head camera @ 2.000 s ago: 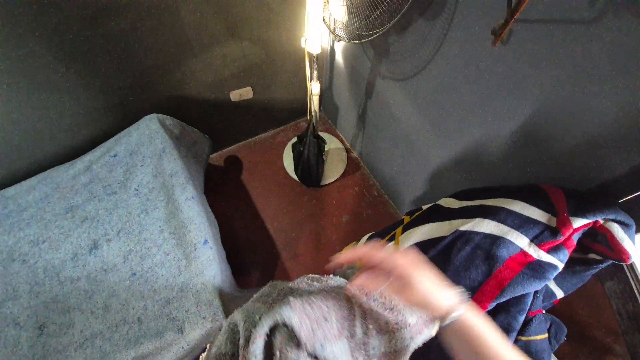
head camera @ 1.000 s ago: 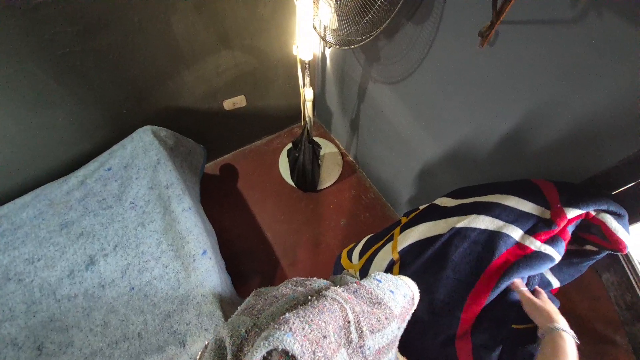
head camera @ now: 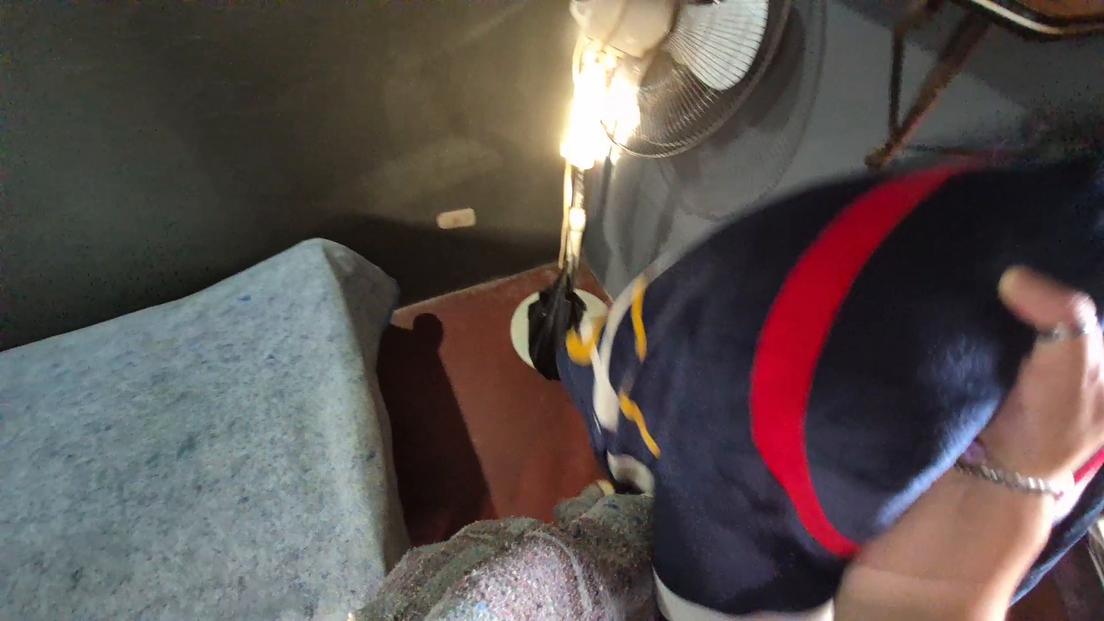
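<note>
My right hand (head camera: 1056,379), with a ring and a bracelet, grips a navy blanket (head camera: 914,345) with red, white and yellow stripes at the right side. The blanket bulges up in front of the wall, and part of my fingers is hidden in its folds. Below and left of it, a grey speckled fleecy cloth (head camera: 526,573) lies bunched at the bottom edge, touching the blanket. My left hand is not in sight.
A mattress-like block under a light blue speckled cover (head camera: 198,431) fills the left. Beyond the red floor (head camera: 509,414) stands a fan (head camera: 699,78) beside bright lamps (head camera: 599,108), with a black cloth or bag (head camera: 556,328) at its round base. Wooden furniture legs (head camera: 927,95) show upper right.
My right hand has moved from over the grey cloth to the striped blanket and taken hold of it. The blanket has been lifted and now covers part of the floor and wall.
</note>
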